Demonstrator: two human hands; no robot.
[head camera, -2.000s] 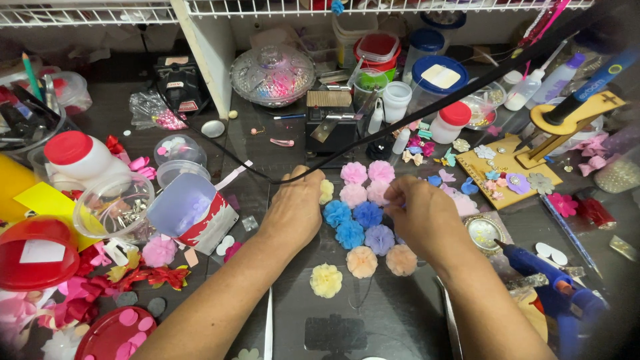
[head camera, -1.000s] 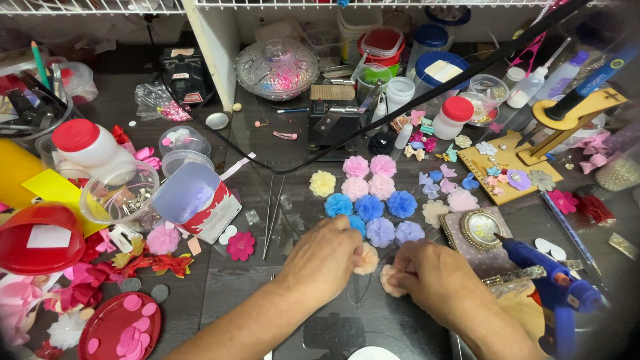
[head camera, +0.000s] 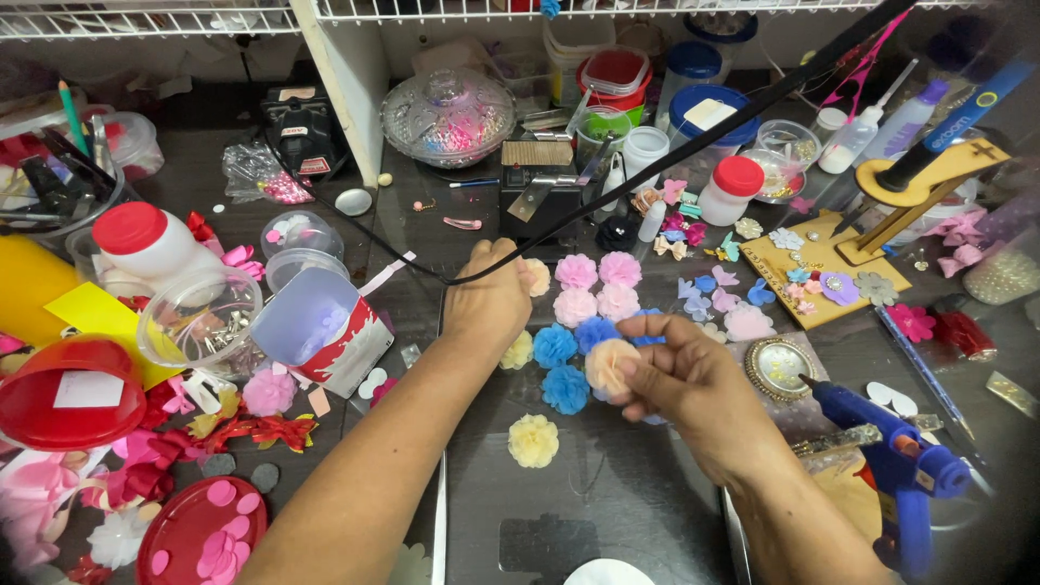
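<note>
My right hand (head camera: 682, 378) pinches a peach fabric flower (head camera: 609, 366) between thumb and fingers, held over the blue flowers. My left hand (head camera: 490, 288) is at the upper left of the flower group, its fingertips beside another peach flower (head camera: 537, 278); whether it grips that flower is unclear. Between the hands lie pink flowers (head camera: 575, 271) in a block, with blue flowers (head camera: 556, 345) below them. One yellow flower (head camera: 517, 349) lies by my left wrist, and another yellow flower (head camera: 533, 441) sits lower down. Lavender flowers are mostly hidden under my right hand.
A blue glue gun (head camera: 894, 455) lies at the right, near a round ornament with a beaded rim (head camera: 776, 368). A black cable (head camera: 601, 207) crosses the view above my hands. At the left stand a red and white carton (head camera: 357, 345) and a red lid (head camera: 199, 528) with pink discs.
Both hands have moved up from the lower part of the flower group, where they were at the two peach flowers. A peach flower is now lifted in my right hand; the other is by my left hand.
</note>
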